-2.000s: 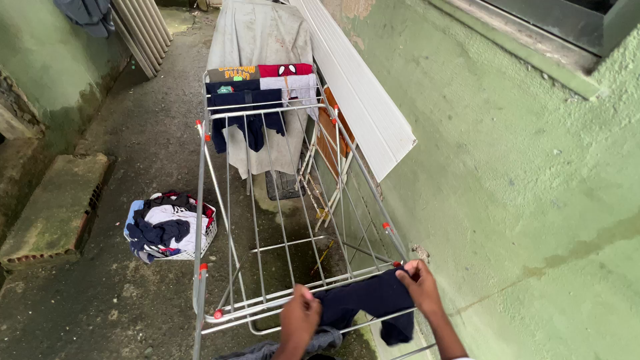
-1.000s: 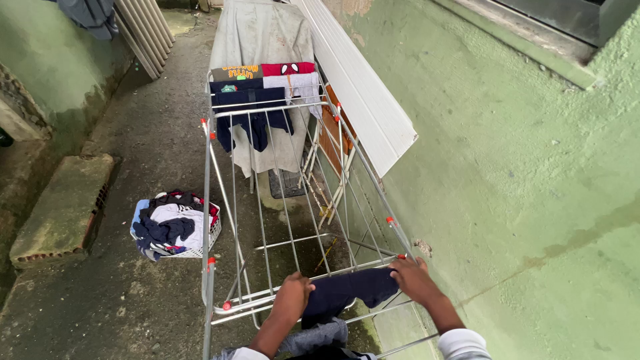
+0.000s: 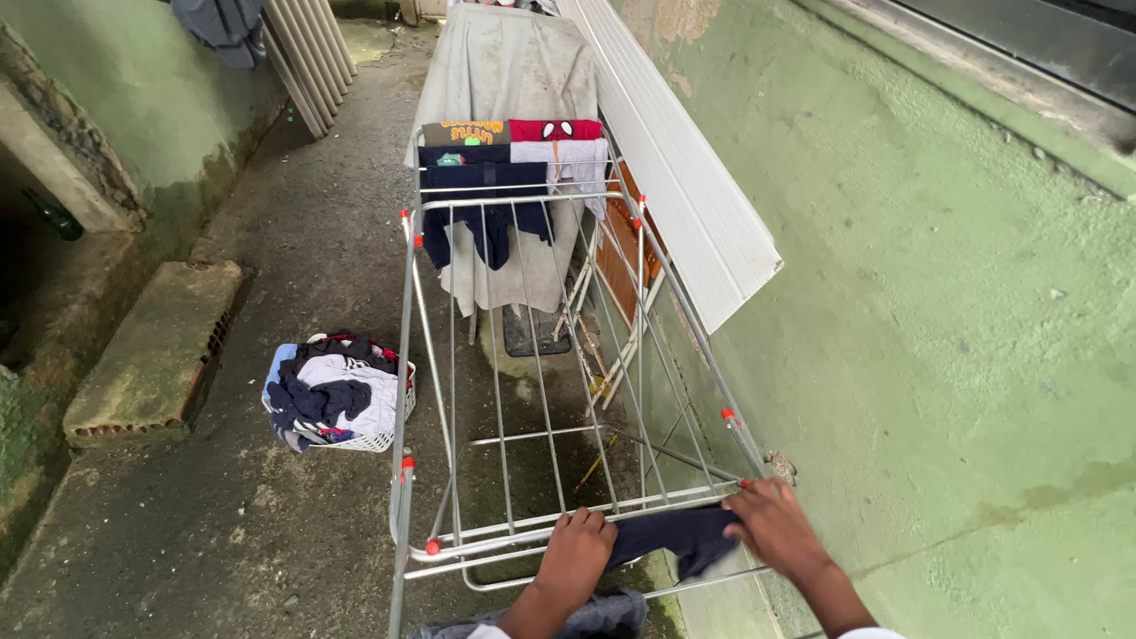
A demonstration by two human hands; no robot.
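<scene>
A dark navy garment (image 3: 670, 537) lies over the near rails of a metal folding clothes-drying rack (image 3: 524, 200). My left hand (image 3: 577, 550) grips its left end at the rail, and my right hand (image 3: 774, 524) holds its right end beside a red joint. Grey-blue denim (image 3: 621, 614) shows below my left hand. On the rack's far end hang navy shorts (image 3: 484, 186), a red piece with white eye shapes (image 3: 555, 130), a light grey garment (image 3: 577, 160) and a brownish-grey one with orange lettering (image 3: 461, 133).
A white plastic basket (image 3: 377, 441) heaped with clothes stands on the concrete floor left of the rack. Farther left lies a hollow brick slab (image 3: 160, 346). A green wall (image 3: 932, 355) runs along the right, with a long white panel (image 3: 683, 169) leaning there. Grey cloth (image 3: 506, 53) drapes something behind.
Both hands stay at the near rails with the navy garment. Its right part, which hung lower two seconds ago, was drawn up along the rail one second ago and now hangs down a little again.
</scene>
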